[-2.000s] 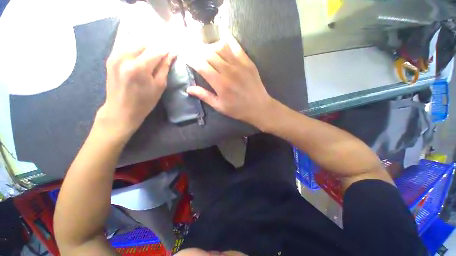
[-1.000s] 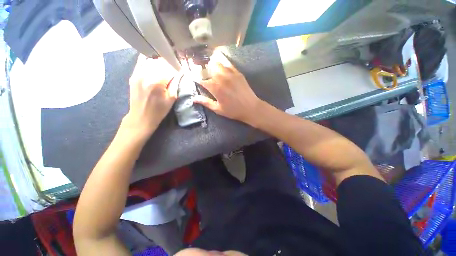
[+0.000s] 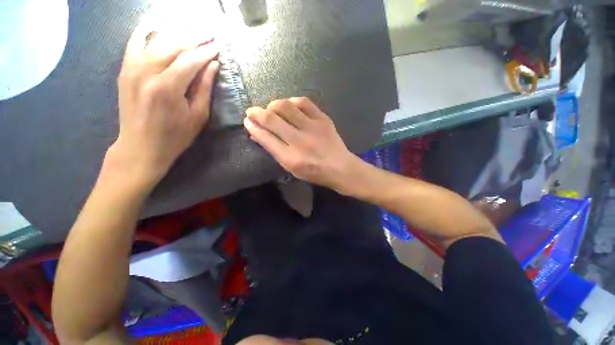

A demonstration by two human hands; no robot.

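The dark grey garment panel [image 3: 324, 60] lies flat over the table, its curved cut-out at the upper left. The smaller, smoother grey pocket piece [image 3: 228, 101] lies on it, with a toothed line, the zipper [image 3: 237, 81], along its right side. My left hand [image 3: 165, 94] lies on the panel left of the pocket piece, fingertips in the lamp glare at its upper left edge. My right hand [image 3: 293, 138] has its fingertips closed on the lower right corner of the pocket piece, at the zipper end. The needle area is lost in glare at the top.
Scissors with orange-yellow handles [image 3: 522, 76] lie at the table's right end, near a small light-blue holder [image 3: 567, 120]. A blue basket [image 3: 549, 236] is at the lower right. Red crate sides [image 3: 232, 263] and a pale strip [image 3: 175, 259] are below the table at the left.
My right hand has moved down from beside the needle to the pocket piece's lower corner. The view has shifted, so the machine head is mostly out of the picture.
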